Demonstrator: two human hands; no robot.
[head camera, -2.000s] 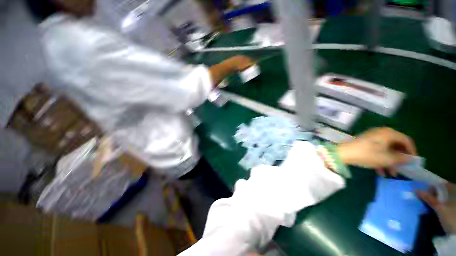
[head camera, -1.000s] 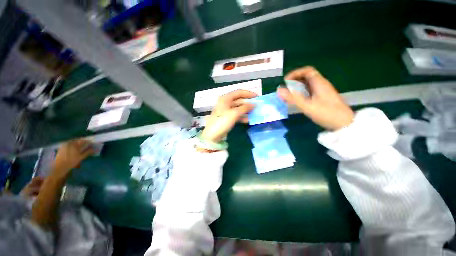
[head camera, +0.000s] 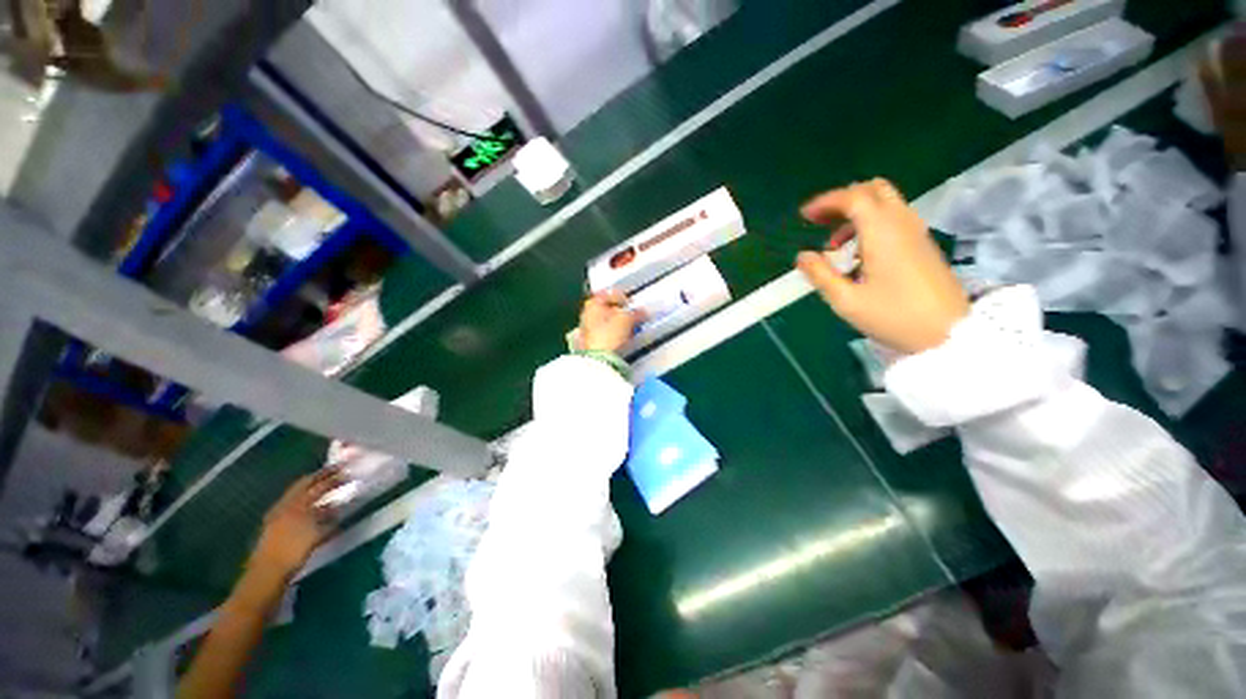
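Note:
My left hand (head camera: 605, 324) is at the left end of an open white product box (head camera: 690, 296); whether it grips the box or something inside is unclear. A white box lid with a dark-red picture (head camera: 670, 243) lies just beyond it. My right hand (head camera: 895, 273) is raised over the pale rail, thumb and forefinger apart; a small pale patch shows between the fingers, too blurred to tell if it is held. Blue leaflets (head camera: 672, 462) lie fanned on the green bench beside my left sleeve. Small pale packets (head camera: 431, 560) are heaped left of that sleeve.
White bagged pieces (head camera: 1093, 232) are heaped at right, some near my right sleeve. Another open box (head camera: 1066, 66) and lid are at upper right. A grey post (head camera: 260, 369) slants across the left. Another person's hand (head camera: 294, 526) touches a white box (head camera: 376, 458) at left.
My left hand has left the leaflets and moved to the open box. My right hand has moved away from my left hand, to the right. The view has turned, showing more white bags.

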